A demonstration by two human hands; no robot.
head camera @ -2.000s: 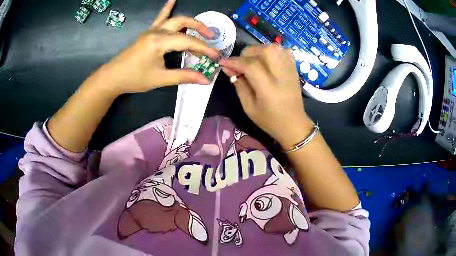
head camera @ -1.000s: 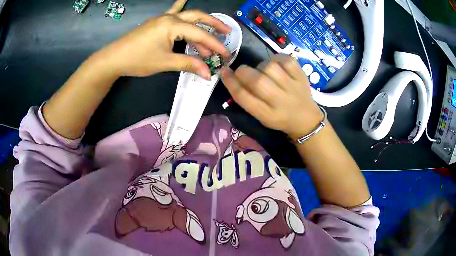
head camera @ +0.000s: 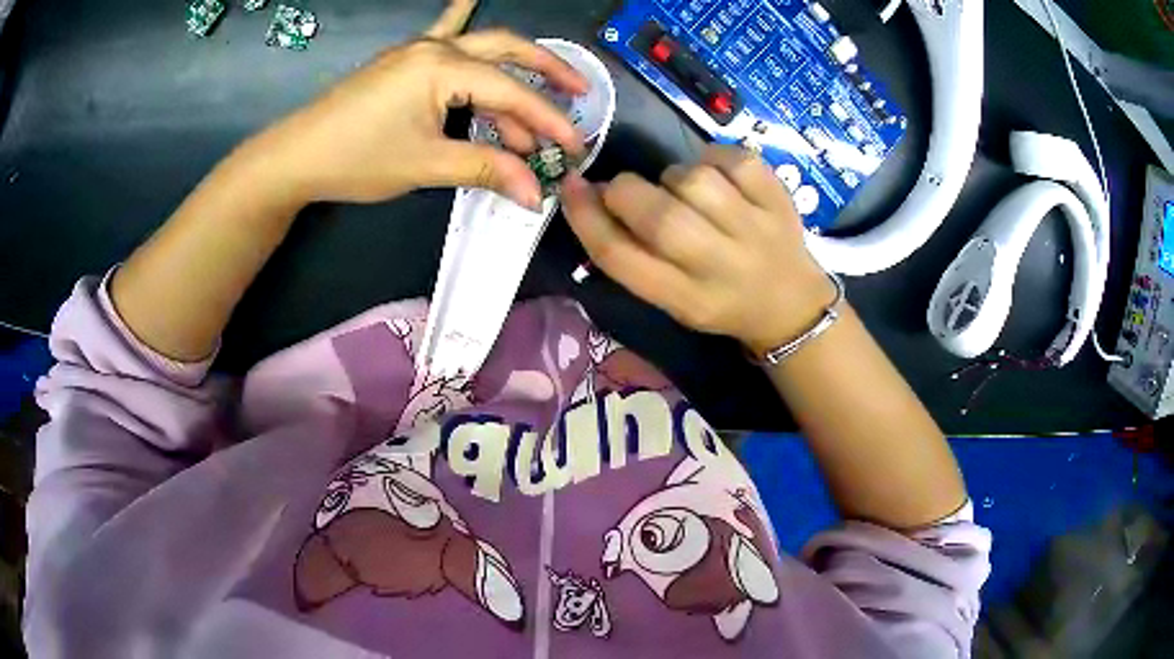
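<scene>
My left hand [head camera: 386, 122] holds a small green circuit board [head camera: 550, 165] between thumb and fingers, over the white housing shell [head camera: 483, 264]. The shell's round end lies under my left fingers and its narrow tail reaches down to my lap. My right hand [head camera: 695, 238] is beside the board, its thumb and index finger pinched together at the board's right edge. What the fingertips grip is hidden. A small white plug [head camera: 581, 273] sticks out below my right hand; its wire is mostly hidden.
A blue test board [head camera: 773, 97] lies beyond my right hand. A white curved arm [head camera: 946, 155] curves around its right side. Another curved arm [head camera: 978, 290] with thin leads lies farther right, near a meter box [head camera: 1150, 309]. Loose green boards [head camera: 291, 27] lie at top left.
The board has turned and moved slightly right in my left hand. My right hand has shifted right and lower, and the white plug now hangs lower. The shell's round end has shifted slightly.
</scene>
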